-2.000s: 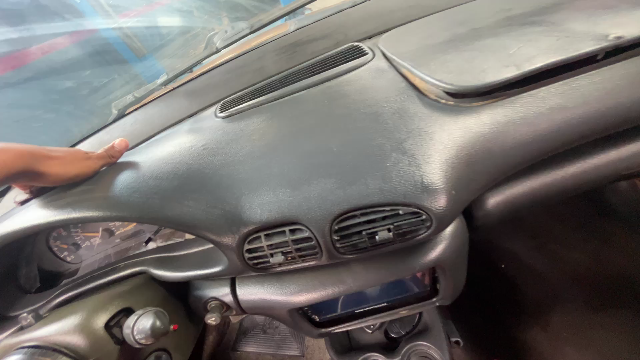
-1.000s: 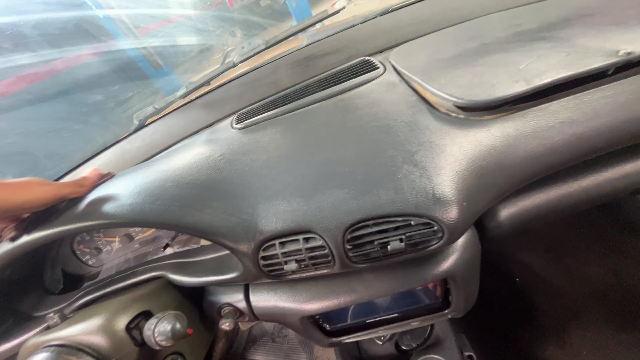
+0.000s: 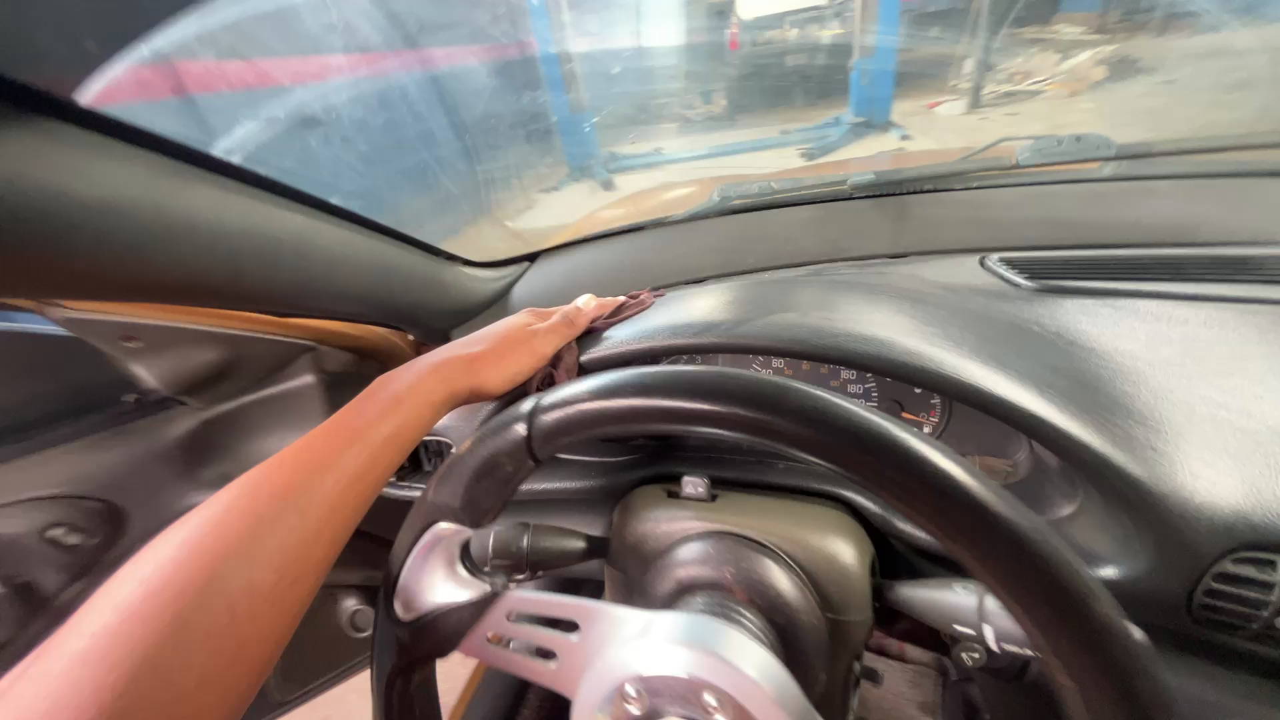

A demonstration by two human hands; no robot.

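My left hand (image 3: 535, 345) presses a dark cloth (image 3: 622, 312) on the left end of the black dashboard (image 3: 800, 300), just above the instrument cluster hood. Part of the cloth hangs below the fingers at the hood's left edge. The fingers are partly hidden from view. Behind the steering wheel (image 3: 740, 400) shows the instrument cluster (image 3: 850, 385). My right hand is out of view.
A steering column stalk (image 3: 545, 548) sticks out left of the column cover (image 3: 745, 510). The windshield (image 3: 400, 110) slopes above the dashboard. A long defroster vent (image 3: 1150, 270) lies at right, and the door (image 3: 150, 430) stands open at left.
The view has swung far to the left, bringing the steering wheel and door into sight. The cloth under my left hand now shows plainly.
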